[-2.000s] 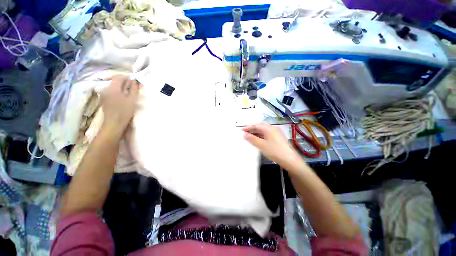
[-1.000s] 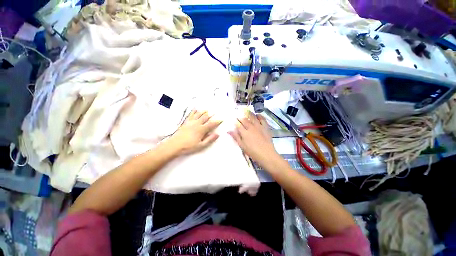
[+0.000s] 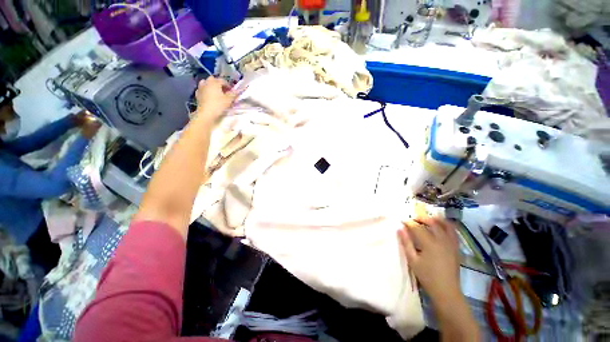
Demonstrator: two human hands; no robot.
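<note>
Cream fabric lies on the table left of the machine needle, its front edge hanging over. A black square shows on it, and a dark cord lies at its back. My left hand reaches to the far left edge of the cloth heap, its fingers bent at pale strips; whether it grips them is unclear. My right hand lies palm down with fingers spread on the cloth, just in front of the presser foot. The sewing machine stands at the right.
Shears with red and orange handles lie right of my right hand. A blue bin is behind the cloth. Another machine, a purple bag and a person in blue are at the left. White strips hang near my lap.
The view has turned left. My left hand has moved from the cloth near the needle to the heap's far left edge. My right hand remains near the presser foot.
</note>
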